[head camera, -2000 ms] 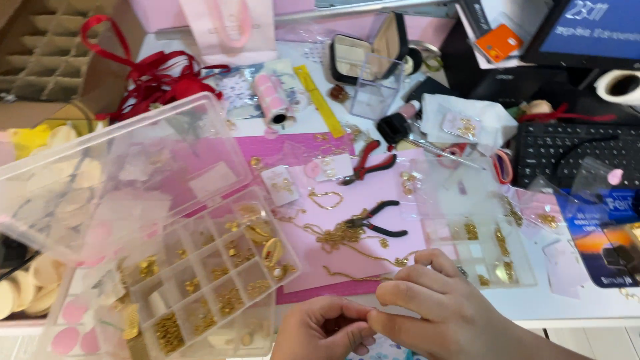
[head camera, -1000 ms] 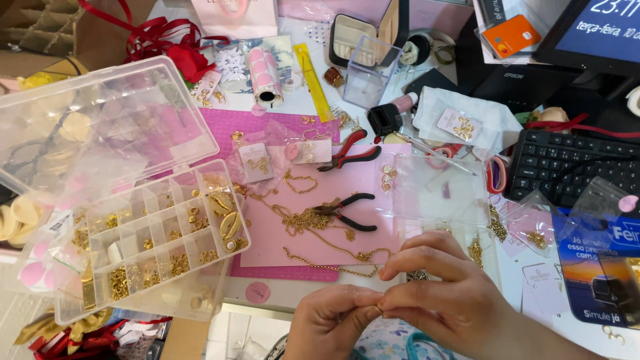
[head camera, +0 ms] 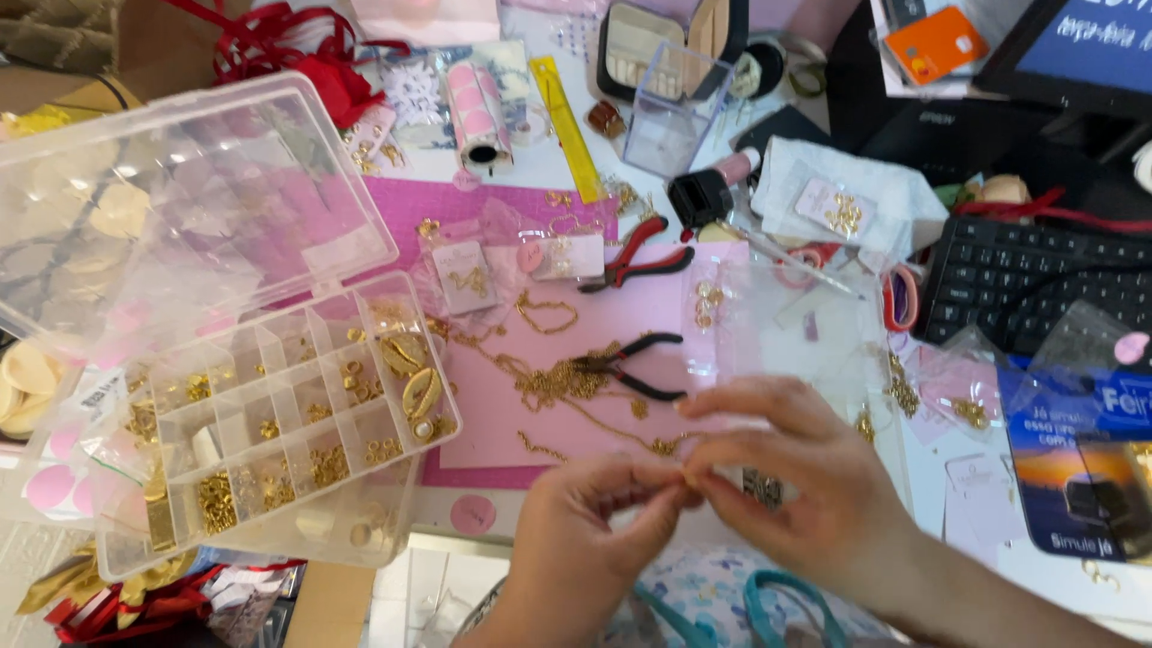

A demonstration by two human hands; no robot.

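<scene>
My left hand and my right hand meet at the fingertips just in front of the table's near edge. Thumb and forefinger of each hand pinch something tiny, too small and blurred to name. Beyond them, a heap of gold chain lies on a pink sheet, with black-handled pliers resting on it. Red-and-black-handled pliers lie farther back. A short piece of gold chain lies near my left hand. The divided clear plastic box at the left holds gold findings and gold shells.
A second clear case lies right of the pink sheet. Behind are a yellow strip, a roll of pink stickers, a clear acrylic box and a nail polish bottle. A black keyboard stands at the right, small scissors beside it.
Both hands stay together at the fingertips, with the right fingers slightly shifted. The view has moved a little.
</scene>
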